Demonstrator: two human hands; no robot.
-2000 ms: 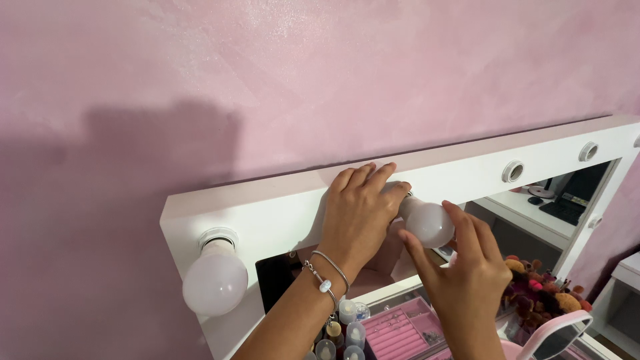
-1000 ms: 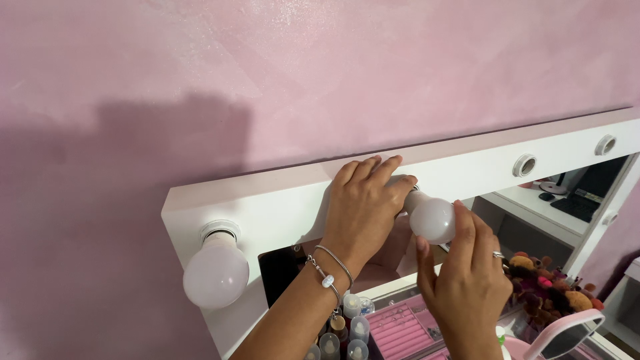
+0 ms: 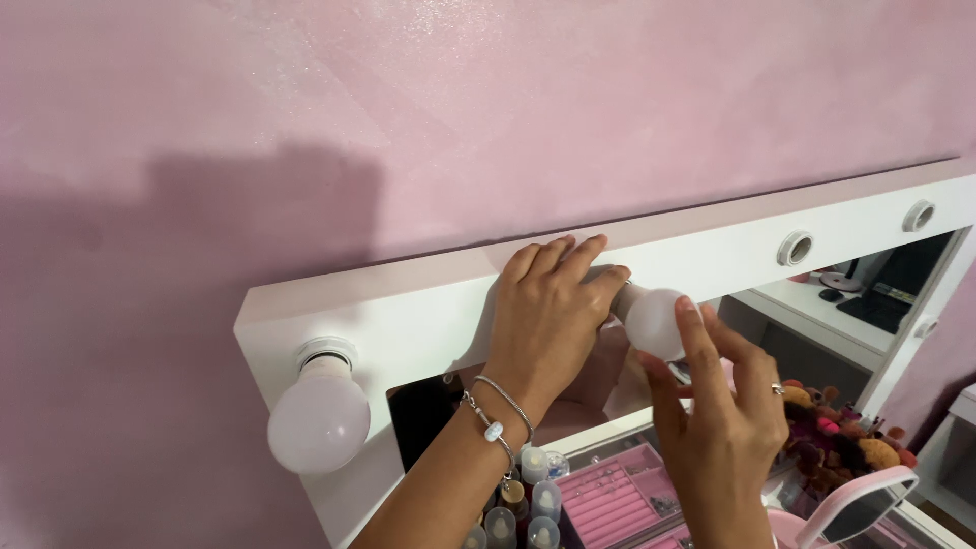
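A white frosted light bulb (image 3: pixel 657 324) sits at a socket in the top of a white vanity mirror frame (image 3: pixel 427 328). The fingers and thumb of my right hand (image 3: pixel 720 404) grip its globe from the right and below. My left hand (image 3: pixel 545 320), with two bracelets at the wrist, rests on the frame; its fingers lie over the top edge and its thumb side is beside the bulb's base, hiding the socket. Another frosted bulb (image 3: pixel 320 415) is seated at the frame's left corner. Two sockets without bulbs, one (image 3: pixel 796 248) nearer and one (image 3: pixel 919 216) farther, are to the right.
Below the mirror are a pink jewellery tray (image 3: pixel 610 488), several capped bottles (image 3: pixel 545 499), a small pink-framed mirror (image 3: pixel 862 507) and a heap of colourful scrunchie-like items (image 3: pixel 846 438). A pink wall (image 3: pixel 488 114) rises behind the frame. The large mirror reflects a desk (image 3: pixel 831 313).
My right hand's fingers have shifted their hold around the bulb. My left hand stays on the frame beside the bulb's base.
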